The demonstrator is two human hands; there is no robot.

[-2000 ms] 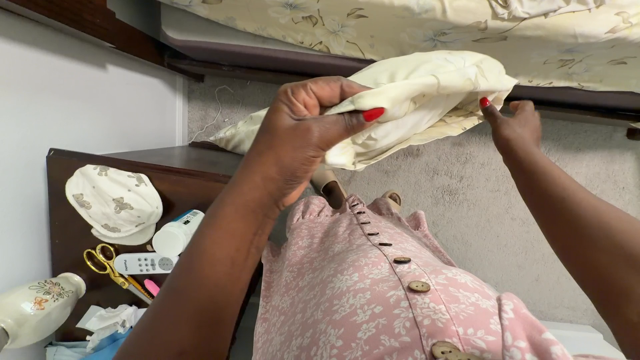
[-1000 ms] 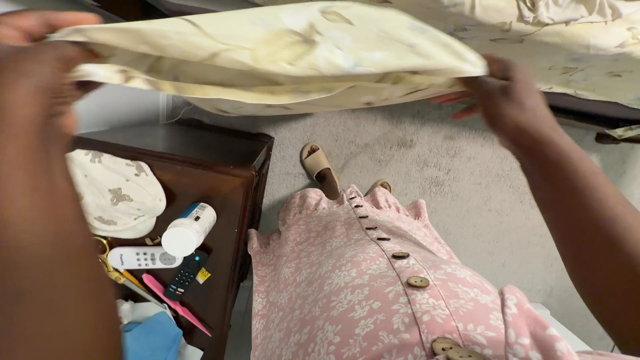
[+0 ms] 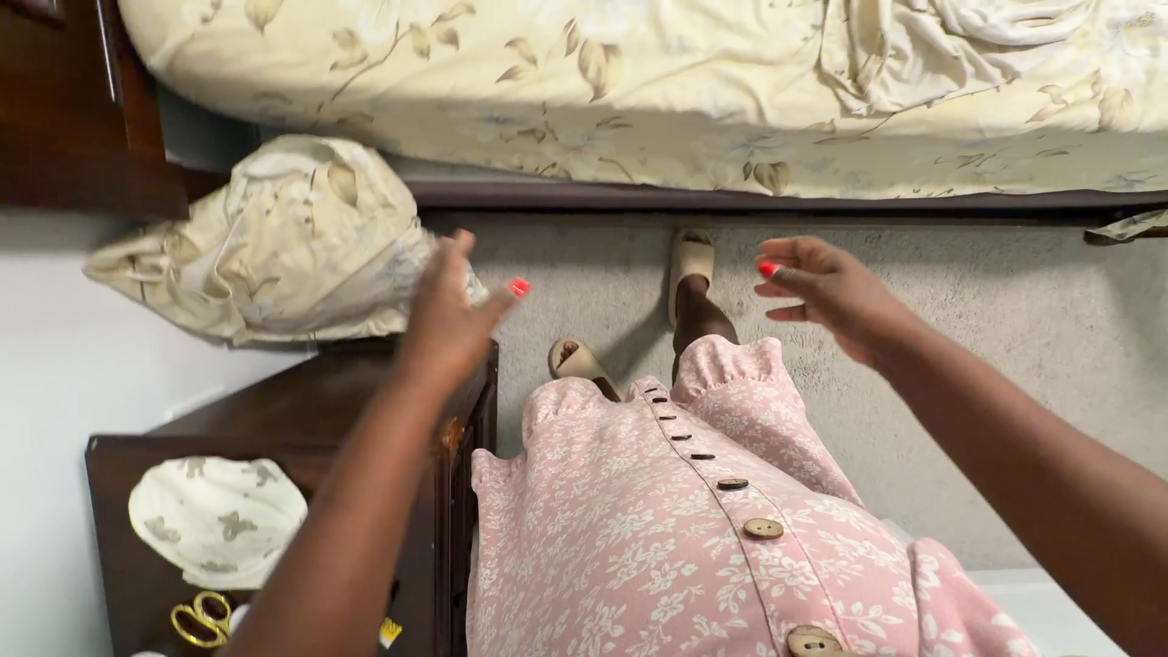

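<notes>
A pillow in a cream floral case (image 3: 310, 228) rests in the corner between the bed's end and the dark nightstand, its left part against the wall. My left hand (image 3: 452, 315) is at the pillow's right edge with fingers apart; whether it touches the cloth cannot be told. Out over the floor, my right hand (image 3: 821, 287) holds nothing, its fingers loosely spread. The bed's mattress wears a matching floral fitted sheet (image 3: 547, 82), and a crumpled cream cloth (image 3: 922, 55) lies on it at the upper right.
On the dark wooden nightstand (image 3: 119, 547) lie a white cloth with a bear print (image 3: 224, 525) and gold-handled scissors (image 3: 203, 620). A dark wooden post or panel (image 3: 73, 109) stands at the upper left. My sandalled feet are on the grey floor (image 3: 584, 274) beside the bed.
Both hands held the floral pillowcase in the earlier frames; now it has been let go and lies at the left by the bed. The view has shifted toward the bed.
</notes>
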